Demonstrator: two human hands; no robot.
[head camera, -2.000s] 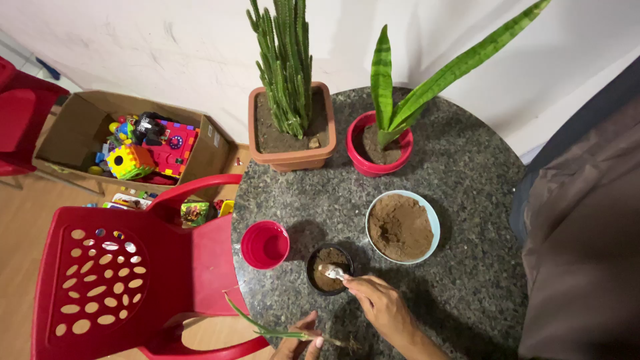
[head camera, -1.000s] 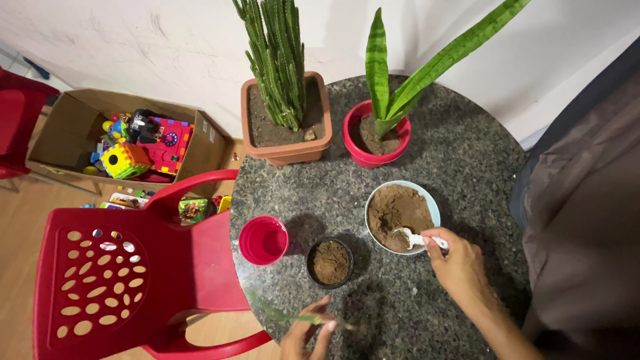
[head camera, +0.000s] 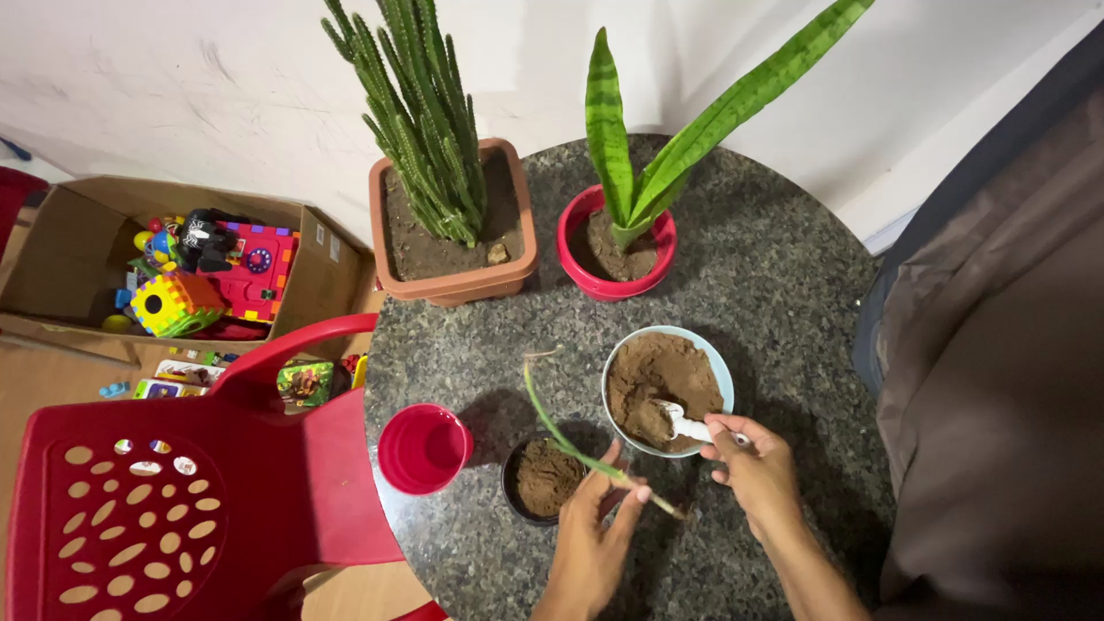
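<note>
My left hand (head camera: 597, 526) pinches a thin green plant cutting (head camera: 552, 423) near its root end; its leaf arcs up over the small black pot (head camera: 545, 479), which holds brown soil. With my right hand (head camera: 752, 466) I grip the handle of a small white plastic scoop (head camera: 690, 426), its blade in the soil of a light blue bowl (head camera: 729, 379). The red plastic cup or pot (head camera: 424, 448) stands left of the black pot, and no soil shows inside it.
A cactus (head camera: 431, 138) in a square terracotta-coloured pot (head camera: 461, 289) and a snake plant (head camera: 611, 121) in a red pot (head camera: 617, 289) stand at the back of the round granite table (head camera: 768, 250). A red plastic chair (head camera: 276, 483) adjoins it at left, near a cardboard box (head camera: 319, 267) of toys.
My right hand with the scoop has moved from the black pot to the bowl. My left hand has raised the cutting, whose leaf now points up across the black pot.
</note>
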